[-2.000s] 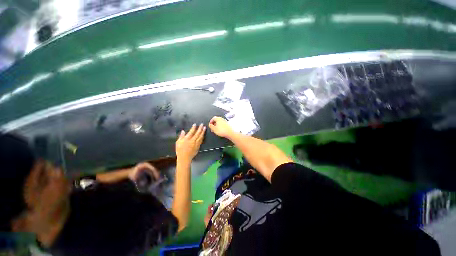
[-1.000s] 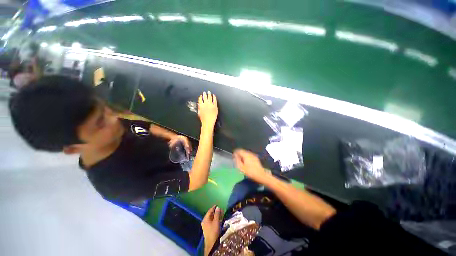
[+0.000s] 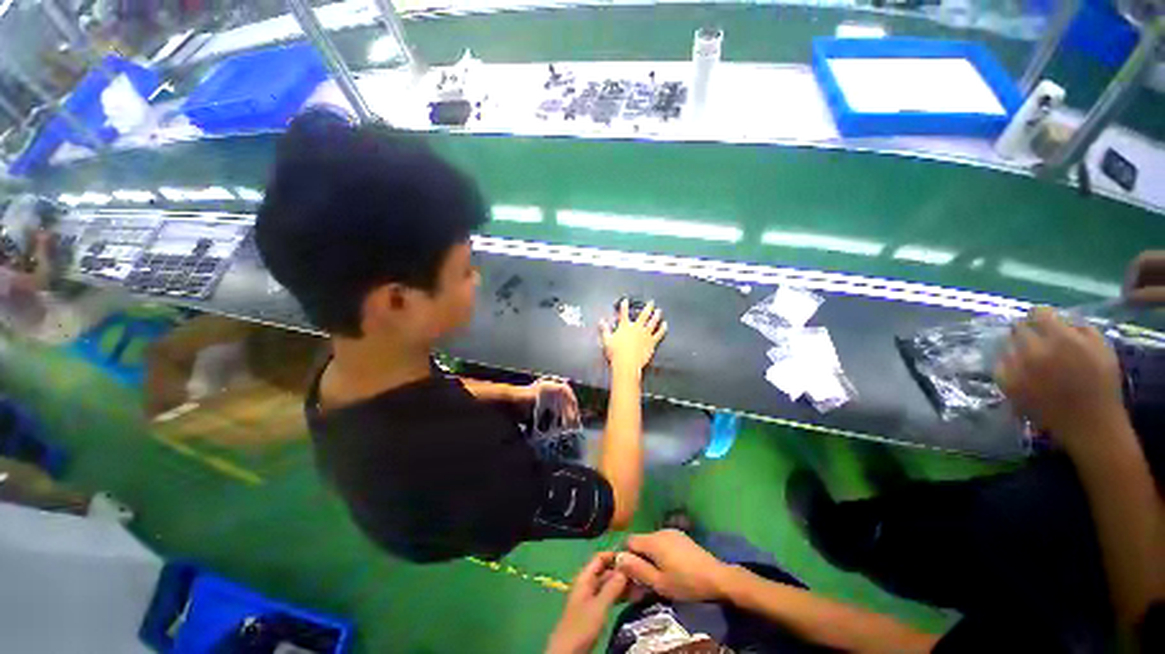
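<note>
My left hand (image 3: 589,603) is low in the centre, its fingertips against those of my right hand (image 3: 673,566). Both pinch a tiny part (image 3: 618,560), mostly hidden by the fingers; its kind cannot be told. White paper slips or packets (image 3: 811,367) lie on the dark bench (image 3: 709,360) ahead and to the right. Small dark parts (image 3: 510,293) and a small shiny pile (image 3: 570,313) lie further left on the bench.
A person in black (image 3: 447,466) sits to the left, one hand on the bench, the other at a clear bag (image 3: 555,415). Another person's hands (image 3: 1058,371) are at a clear bag (image 3: 952,371) on the right. Blue bins (image 3: 243,620) stand low left.
My right hand has left the bench edge and met my left hand low in front of me. The view has swung left and up. Another person's hands have appeared at the right.
</note>
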